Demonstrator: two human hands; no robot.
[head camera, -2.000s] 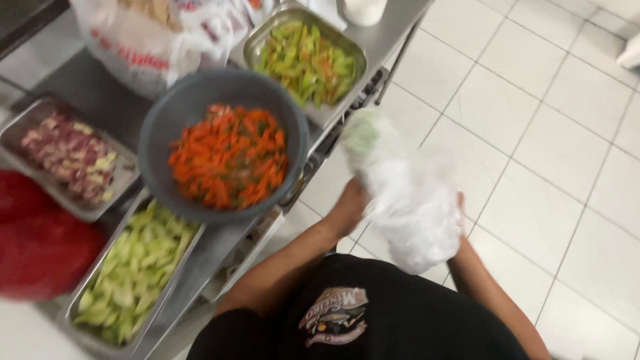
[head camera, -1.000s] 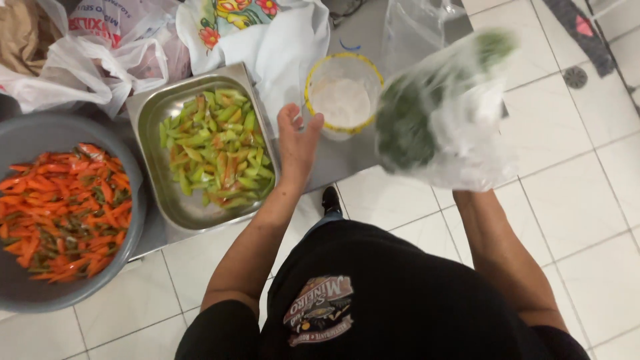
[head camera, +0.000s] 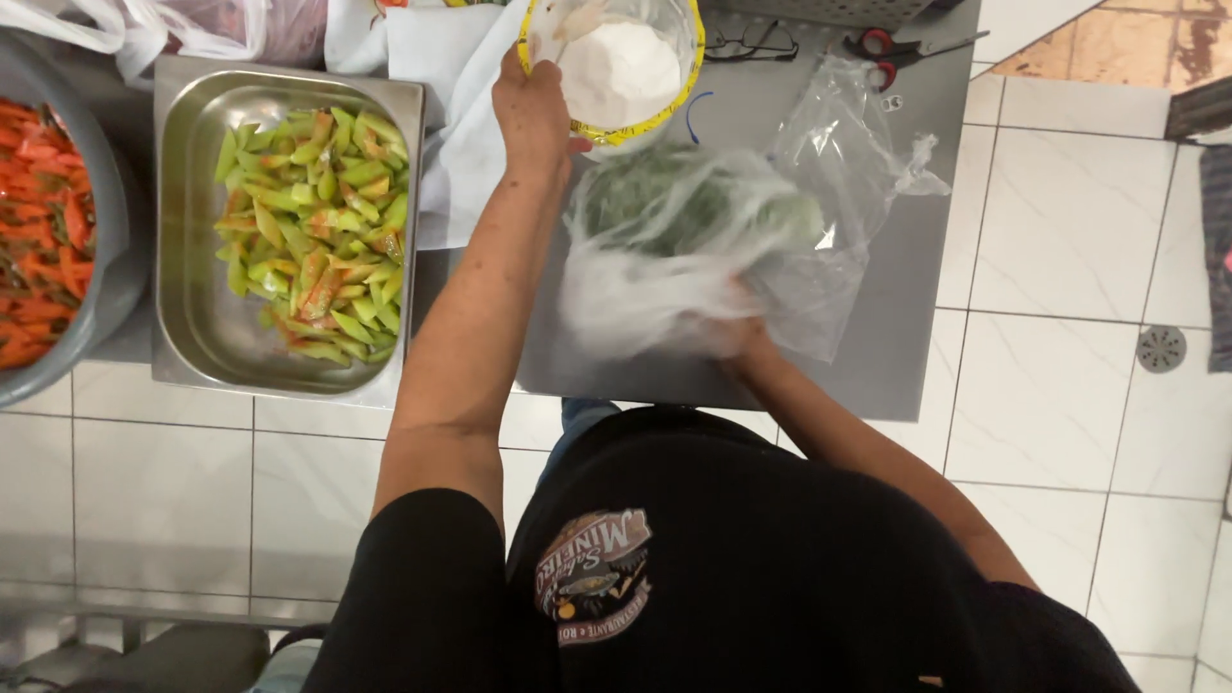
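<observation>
My left hand (head camera: 535, 114) grips the near-left rim of a clear plastic tub (head camera: 624, 72) with a yellow rim, which holds a white powder. Just right of it, over the steel table, my right hand (head camera: 739, 327) holds a blurred plastic bag of leafy greens (head camera: 674, 207); its fingers are partly hidden by the plastic. A steel pan (head camera: 412, 231) of cut green vegetable pieces (head camera: 318, 226) stands to the left of my left forearm. An emptied-looking clear plastic bag (head camera: 837, 164) lies right of the greens.
A grey tub (head camera: 120, 221) with cut carrots stands far left. White cloth (head camera: 448, 87) and plastic bags (head camera: 207, 29) lie behind the pan. Eyeglasses (head camera: 756, 46), red-handled scissors (head camera: 905, 50) and a grey perforated crate (head camera: 828, 10) are at the back right. The table's right edge (head camera: 948, 221) borders the tiled floor.
The bag of greens has come down over the table. My left hand, apart from the tub of powder one second ago, now grips its rim. The view has shifted right along the table.
</observation>
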